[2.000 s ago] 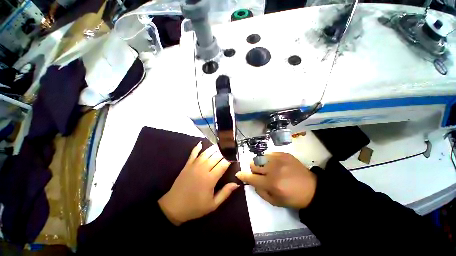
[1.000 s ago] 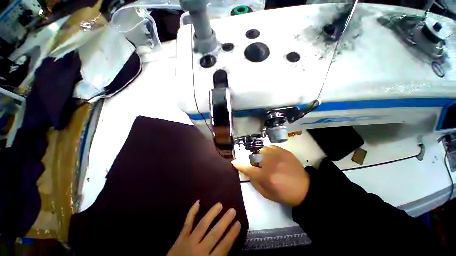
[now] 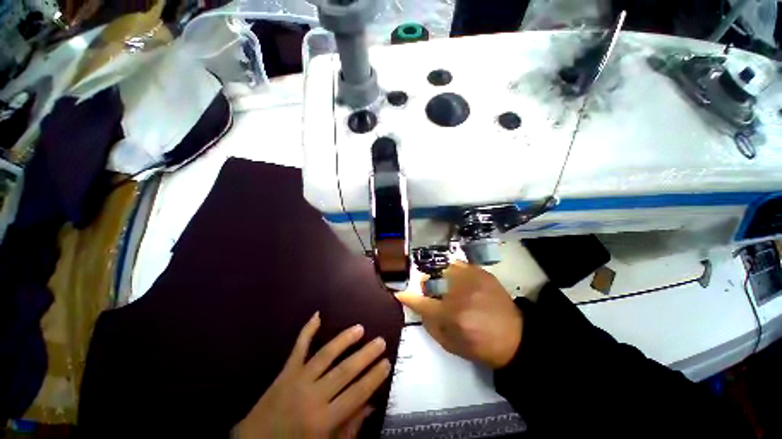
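A dark plum cut panel (image 3: 231, 283) lies flat left of the needle area of the white sewing machine (image 3: 514, 163). My left hand (image 3: 321, 390) lies on the panel's lower right part with fingers spread, flat on the cloth. My right hand (image 3: 470, 315) is at the panel's right edge, beside the presser foot area; its index fingertip touches the edge just below the dark guard (image 3: 391, 227). Its other fingers are curled, and whether they grip anything is hidden. The needle tip is hidden behind the guard and fingers.
White pieces with a dark curved edge (image 3: 171, 111) and loose plum pieces (image 3: 73, 159) lie at left on cardboard (image 3: 107, 257). A black rectangle (image 3: 568, 257) and a small brown square (image 3: 603, 279) lie under the machine arm. A ruler strip (image 3: 454, 424) runs along the front edge.
The panel has moved away from me, its far edge now further up beside the machine head. My left hand has come back from the needle onto the panel's nearer part. My right hand stays by the needle.
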